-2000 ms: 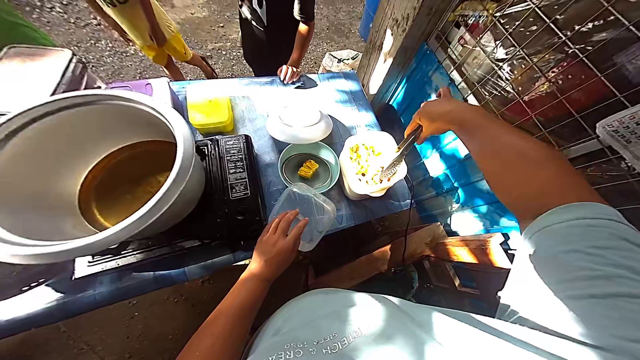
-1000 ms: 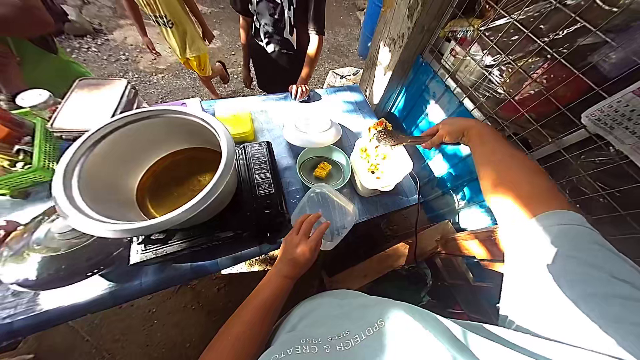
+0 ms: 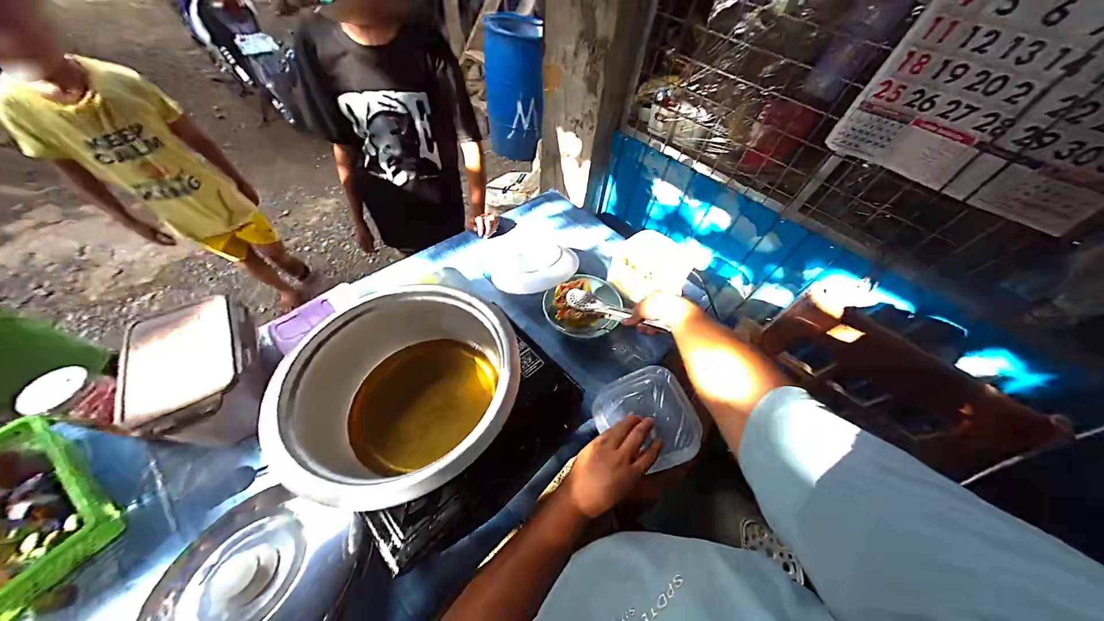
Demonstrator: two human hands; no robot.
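My right hand (image 3: 660,312) grips the handle of a perforated metal spoon (image 3: 588,302), whose head rests on food in a pale green bowl (image 3: 611,324). My left hand (image 3: 614,466) holds a clear plastic container or lid (image 3: 657,405) at the table's near edge. Behind the bowl stands a white tub (image 3: 649,259), its contents washed out by sunlight. A white lid or dish (image 3: 533,266) lies to the left of the tub. A large metal pot (image 3: 285,423) with yellowish-brown liquid stands on a black portable stove (image 3: 543,388).
Metal pot lid (image 3: 250,561), green basket (image 3: 65,492) and lidded plastic box (image 3: 177,358) stand at left. A purple container (image 3: 302,323) is behind the pot. Two people are across the table, one hand resting on its edge. A post (image 3: 582,103) and wire mesh (image 3: 733,112) bound the right.
My right hand has brought the spoon from the white tub to the green bowl, where more food now shows. My left hand keeps hold of the clear plastic piece. The view has swung.
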